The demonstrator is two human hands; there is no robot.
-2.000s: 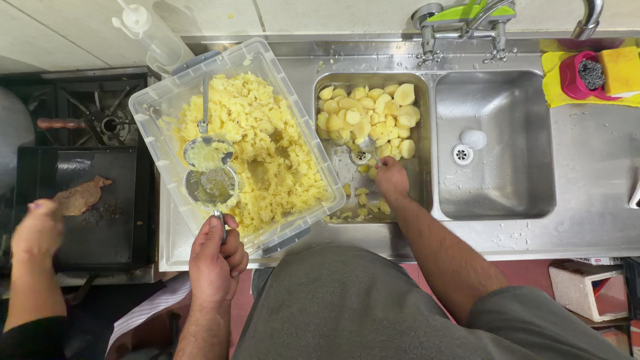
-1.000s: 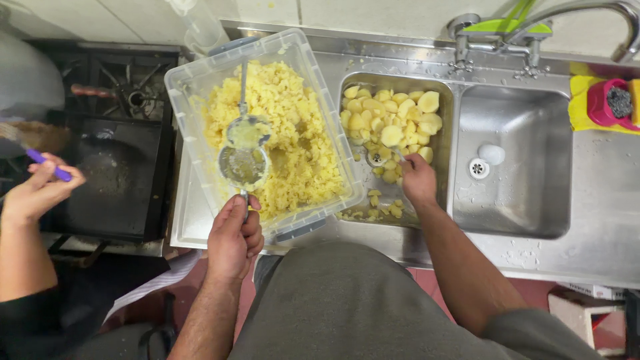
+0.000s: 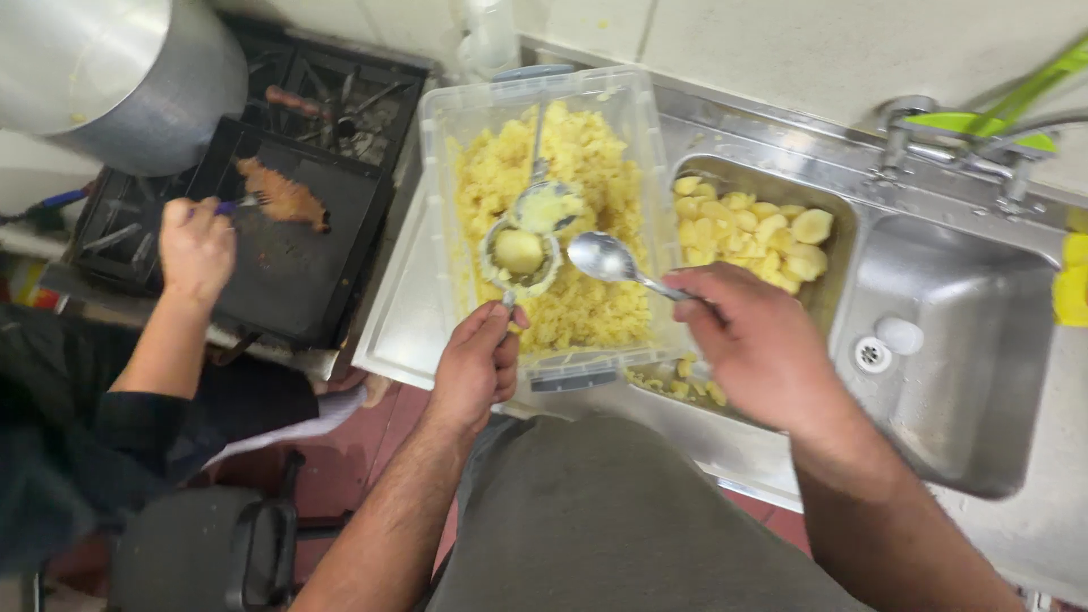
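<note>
My left hand (image 3: 480, 361) grips one handle of an opened metal potato ricer (image 3: 520, 255) over a clear plastic bin (image 3: 433, 212). A piece of peeled potato (image 3: 518, 252) lies in its cup, and the plunger part bears mash. Riced potato (image 3: 586, 314) heaps up in the bin below. My right hand (image 3: 739, 340) holds a metal spoon (image 3: 603, 257), its bowl just right of the ricer cup. Peeled potatoes (image 3: 756, 234) fill the back of the left sink basin (image 3: 841, 280), partly hidden by my right hand.
At left, a co-worker's hand (image 3: 197, 246) holds a fork at a piece of browned meat (image 3: 285, 194) on a black griddle (image 3: 289, 272). A large metal pot (image 3: 183, 93) stands behind. The right basin (image 3: 952, 365) holds a white round object (image 3: 899, 336). A faucet (image 3: 897, 153) rises behind the basins.
My right hand has moved from the potatoes in the basin to beside the ricer, with the spoon. A potato piece now shows in the ricer cup. The view has shifted left.
</note>
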